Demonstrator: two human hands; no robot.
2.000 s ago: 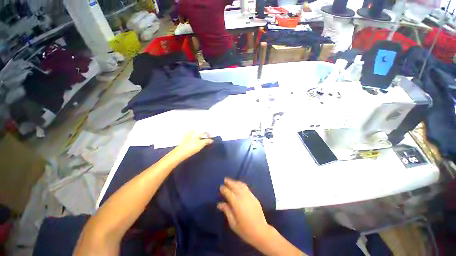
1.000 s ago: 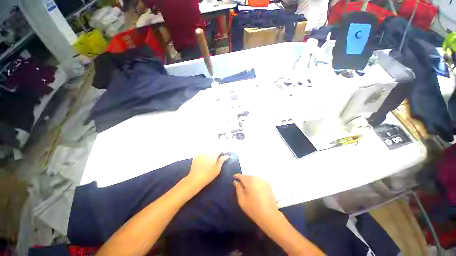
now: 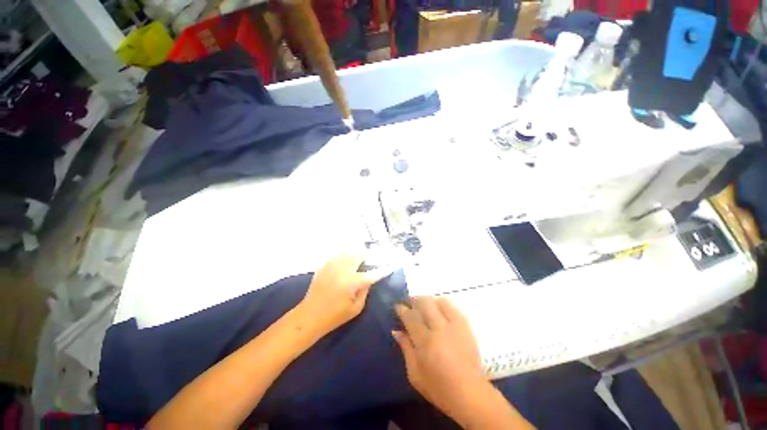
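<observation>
A large navy garment panel (image 3: 244, 336) lies over the front left of the white table and hangs over its edge. My left hand (image 3: 341, 290) pinches its upper edge just in front of the presser foot and needle (image 3: 408, 243). My right hand (image 3: 441, 344) holds the panel's right edge with bent fingers, close to my left hand. The cloth's corner lies between the two hands at the needle area, which is washed out by bright light. The sewing machine head (image 3: 589, 159) reaches across the right of the table.
A phone (image 3: 526, 251) lies beside the machine, with a control panel (image 3: 706, 245) at the right end. Crumpled navy cloth (image 3: 227, 138) lies at the far left. A wooden rod (image 3: 318, 59), clear bottles (image 3: 599, 55) and a dark thread cone (image 3: 677, 59) stand behind. More navy cloth (image 3: 555, 399) hangs low right.
Both hands have drawn together at the panel's edge, and the panel has shifted left and towards me. The view has moved closer to the machine. My right hand, earlier loose over the cloth, now holds it.
</observation>
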